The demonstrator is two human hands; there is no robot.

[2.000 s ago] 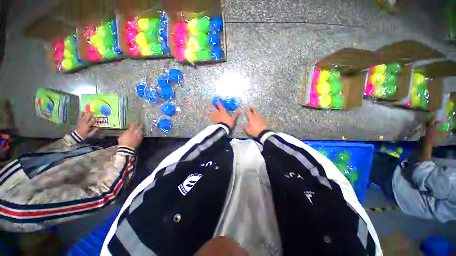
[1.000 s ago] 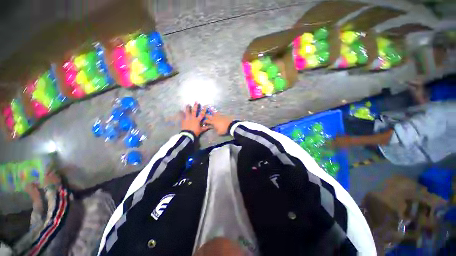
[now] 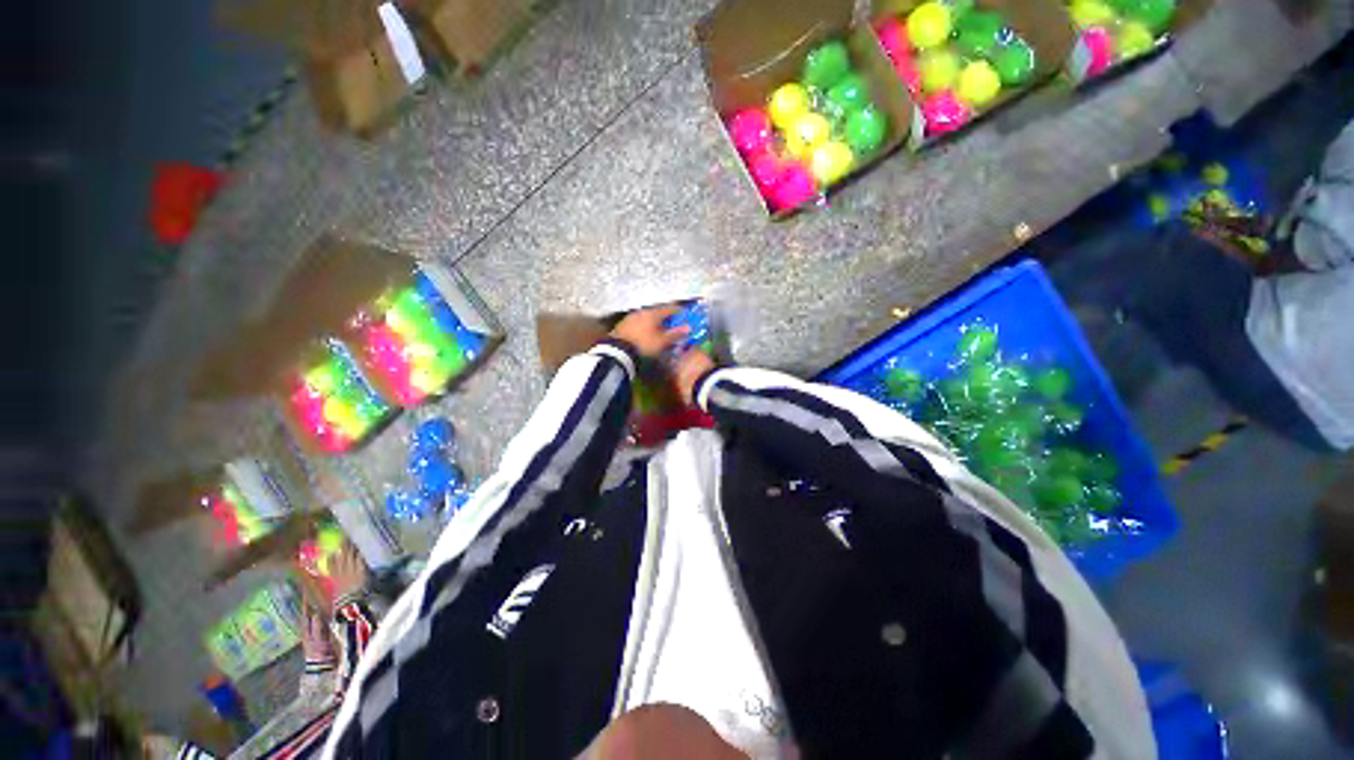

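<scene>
An open display box (image 3: 572, 339) stands at the bench edge right in front of me, its brown flap to the left. My left hand (image 3: 648, 330) reaches into it from the left, fingers on blue balls (image 3: 691, 321) in shiny wrap. My right hand (image 3: 692, 374) is at the box's near right side, small and partly hidden by the sleeve; its grip is unclear. Red and green show low in the box, mostly hidden by my hands and sleeves. Loose blue balls (image 3: 432, 472) lie on the bench to the left.
Filled display boxes (image 3: 420, 345) stand left; others (image 3: 803, 137) stand upper right. A blue bin (image 3: 1106, 386) with green balls is at the bench edge, right. Empty cartons (image 3: 361, 67) are at the far side. A neighbour's hand (image 3: 345, 576) is lower left; another person (image 3: 1307, 312) is right.
The view has turned. My hands were on blue balls on the bare bench and are now at an open box in front of me. The neighbour's arm has left the green-ball bin.
</scene>
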